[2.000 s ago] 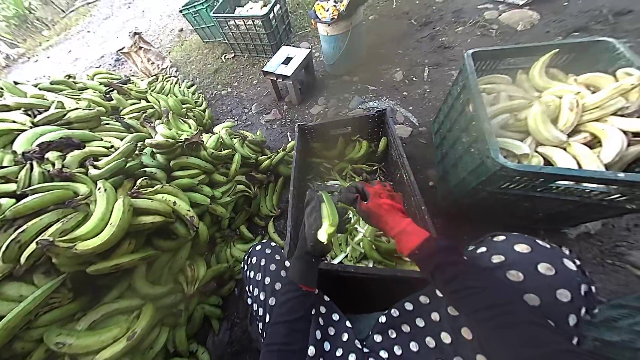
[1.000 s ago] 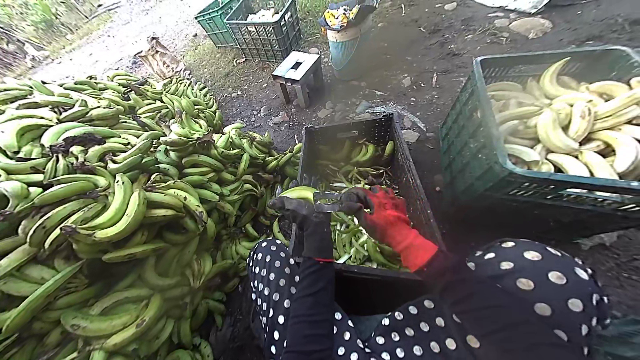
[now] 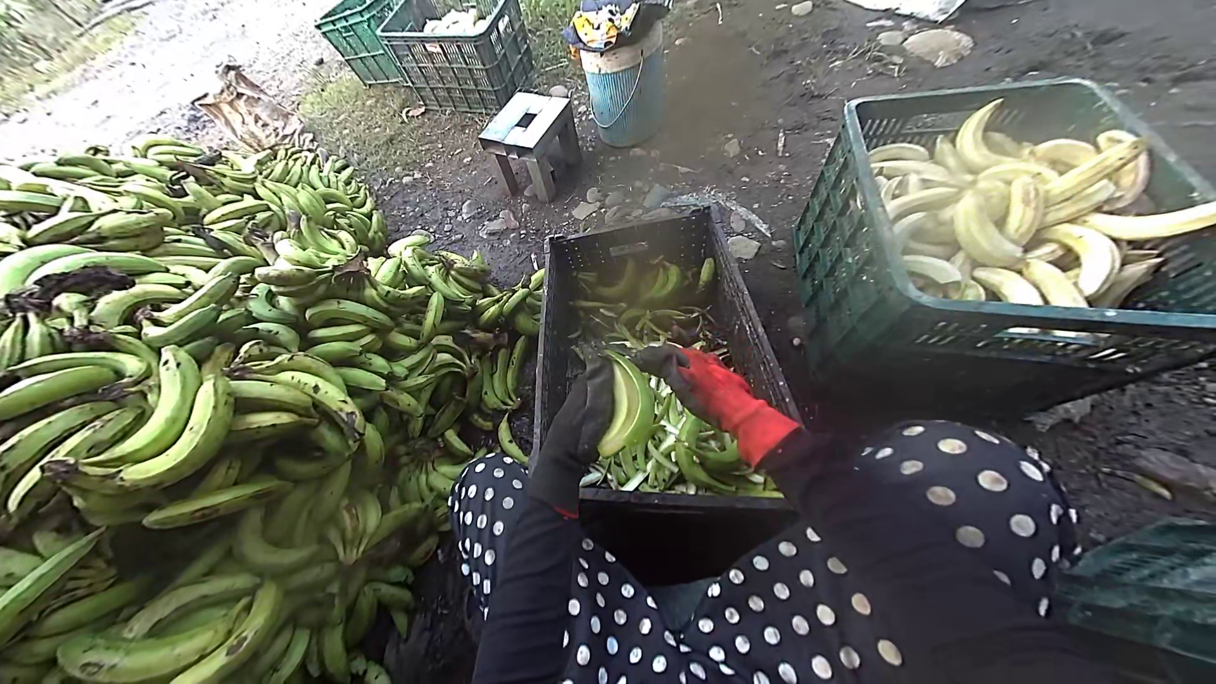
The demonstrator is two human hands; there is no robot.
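Note:
My left hand point(image 3: 581, 418), in a dark glove, holds a partly peeled green plantain point(image 3: 629, 407) over the dark crate point(image 3: 760, 356) between my knees. Close to the plantain's upper end is my right hand point(image 3: 708, 385), in a red and dark glove, with its fingers curled; whatever it grips is hidden. Green peel strips point(image 3: 689, 446) and several green plantains point(image 3: 655, 283) lie inside the dark crate. A big heap of green plantains point(image 3: 180, 418) spreads along the left. Peeled plantains point(image 3: 1026, 214) fill much of the green plastic crate point(image 3: 950, 328) at the right.
Beyond the dark crate stand a small stool point(image 3: 528, 128) and a blue bucket point(image 3: 624, 95) with cloth on top. Farther back are two green crates point(image 3: 465, 71). Stones point(image 3: 939, 46) dot the muddy ground. My knees in dotted cloth flank the dark crate's near end.
The plantain, lying across my left hand a second ago, is now more upright. In the right crate, a peeled plantain now sticks out over the rim, where the earlier frames show none.

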